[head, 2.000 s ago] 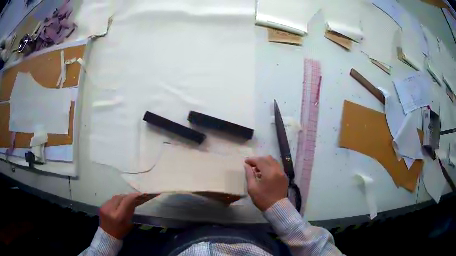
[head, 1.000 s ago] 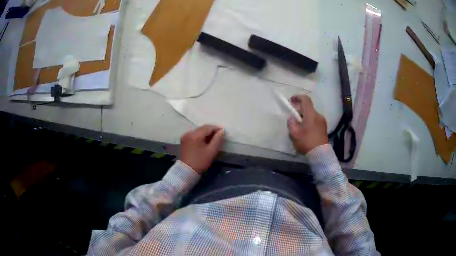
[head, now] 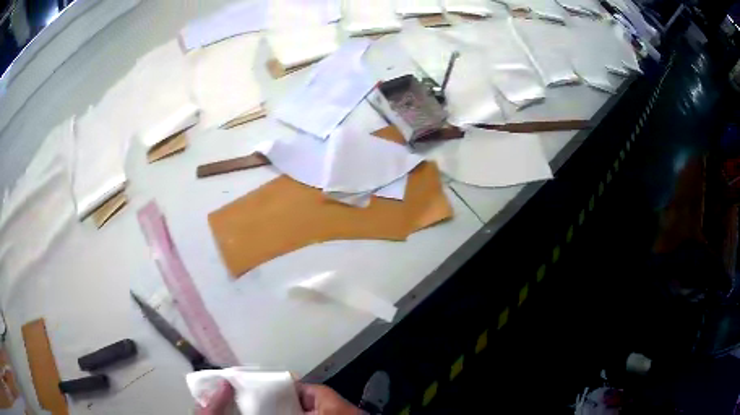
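Observation:
A folded piece of white fabric (head: 260, 391) is held up at the bottom edge of the view. My left hand (head: 216, 398), mostly cut off, grips its left part. My right hand (head: 326, 400) grips its right side, with the wrist cut off by the frame edge. The dark shears (head: 174, 334) lie just beyond the fabric, their handles hidden behind it. Two black pattern weights (head: 108, 354) lie at lower left beside a brown card pattern (head: 45, 365).
A pink gridded ruler (head: 182, 280) lies beside the shears. A curved brown card pattern (head: 324, 215) has white sheets (head: 357, 166) partly over it. A grey metal box (head: 414, 109), wooden strips (head: 231, 164) and folded cut pieces (head: 170, 130) lie farther off. The table edge (head: 438, 284) runs along the right.
The view has swung to the right along the table. The white piece that lay flat is no longer in place there; my hands now hold folded white fabric up. The white stick in my right hand no longer shows.

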